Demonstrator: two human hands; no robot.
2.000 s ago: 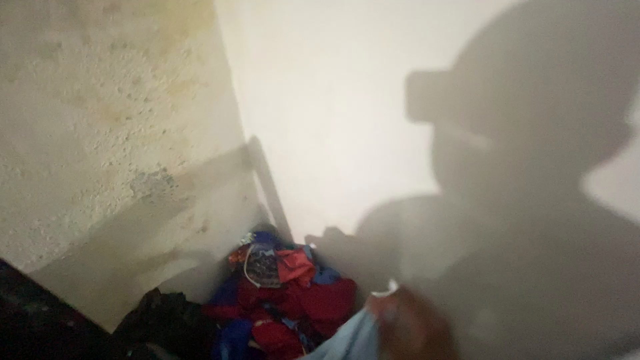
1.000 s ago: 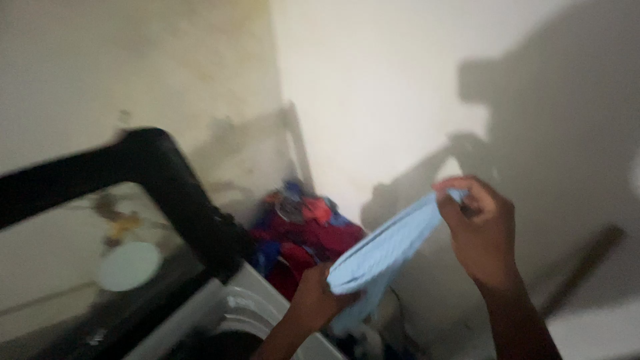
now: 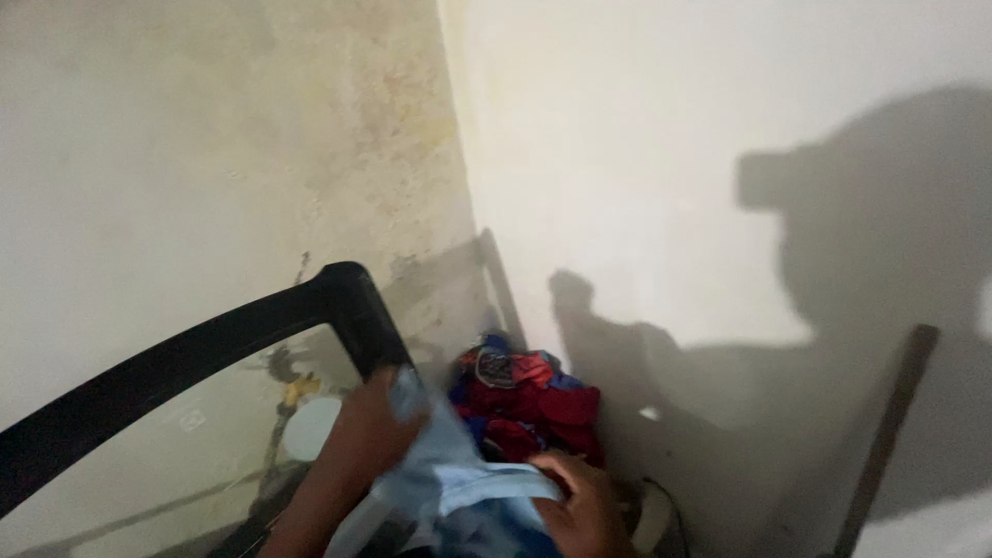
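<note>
A light blue cloth garment (image 3: pixel 453 457) stretches between my two hands at the bottom middle. My left hand (image 3: pixel 376 426), blurred, grips its upper left part, close to the black frame of a raised lid. Lower and to the right, my right hand (image 3: pixel 577 504) is closed on the garment's folded band. Darker blue patterned cloth (image 3: pixel 496 531) shows beneath the light blue fabric; whether it is the same piece, I cannot tell.
The black-framed, see-through lid (image 3: pixel 225 333) stands raised on the left. Behind my hands, red and blue clothes (image 3: pixel 535 399) are heaped in the wall corner. A brown stick (image 3: pixel 887 442) leans at the right. A pale round object (image 3: pixel 310 428) shows through the lid.
The garment, held up to the right a second ago, now hangs lower and further left between my hands. My left hand has risen to the lid's edge, while my right hand has come down.
</note>
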